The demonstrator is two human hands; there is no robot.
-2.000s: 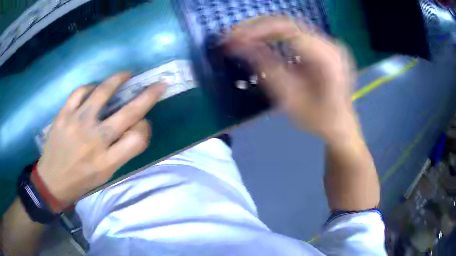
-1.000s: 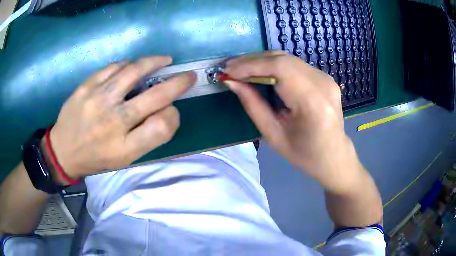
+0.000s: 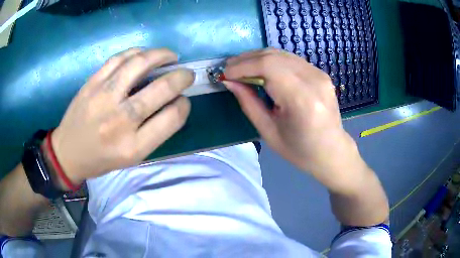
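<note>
A narrow pale strip (image 3: 200, 89) lies on the green bench in front of me, partly hidden under both hands. A small round silvery component (image 3: 215, 74) sits on the strip between my hands. My right hand (image 3: 297, 103) holds a thin hand tool (image 3: 250, 80) between thumb and fingers; its red tip touches the round component, and its brass-yellow shaft points right. My left hand (image 3: 123, 111) lies over the left part of the strip, fingers spread and pressing on it; the seats under it are hidden.
A black tray (image 3: 348, 50) with a grid of round pockets lies to the right, behind my right hand. A tall black stack of trays (image 3: 427, 55) stands farther right. The bench's front edge (image 3: 202, 152) runs before my body. A tan board (image 3: 6, 34) shows at upper left.
My right hand has come from over the tray to the strip with the tool, and the tray is uncovered. In the last second my left hand has shifted slightly and both hands remain at the strip.
</note>
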